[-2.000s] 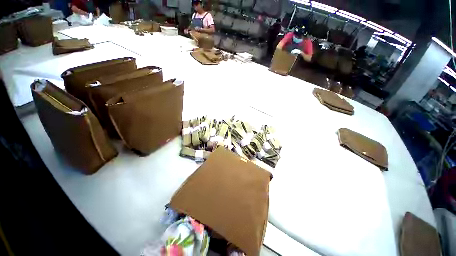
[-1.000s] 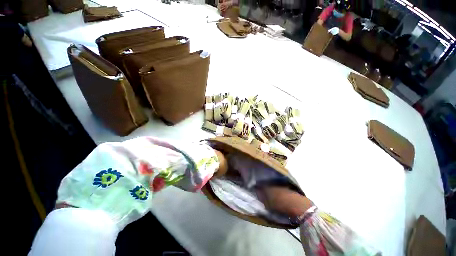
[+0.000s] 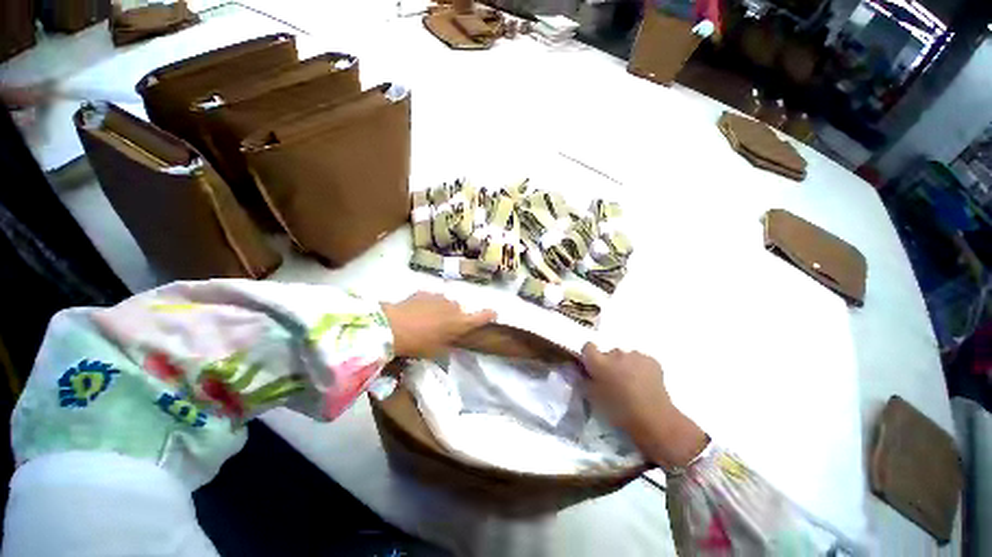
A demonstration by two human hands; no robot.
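A brown handbag [image 3: 479,487] stands at the table's near edge, its wide oval opening facing up. White stuffing paper [image 3: 511,419] lines the inside, with a shiny, greyish part in the middle. My left hand [image 3: 426,324] lies at the far left rim, fingers along the edge. My right hand [image 3: 631,392] holds the rim at the right, its fingertips at the far edge and thumb hidden. The bag's lower part is blurred.
Several stuffed bags [image 3: 332,180] stand upright at the left. Bundled straps [image 3: 522,234] are heaped beyond the handbag. Flat bags [image 3: 816,256] lie along the right edge of the white table [image 3: 707,326]. Another person's hand [image 3: 705,28] holds a bag at the far side.
Both hands have come up out of the bag's inside onto its rim. The opening is wider and shows the white paper. Earlier the bag was tipped over, bottom up.
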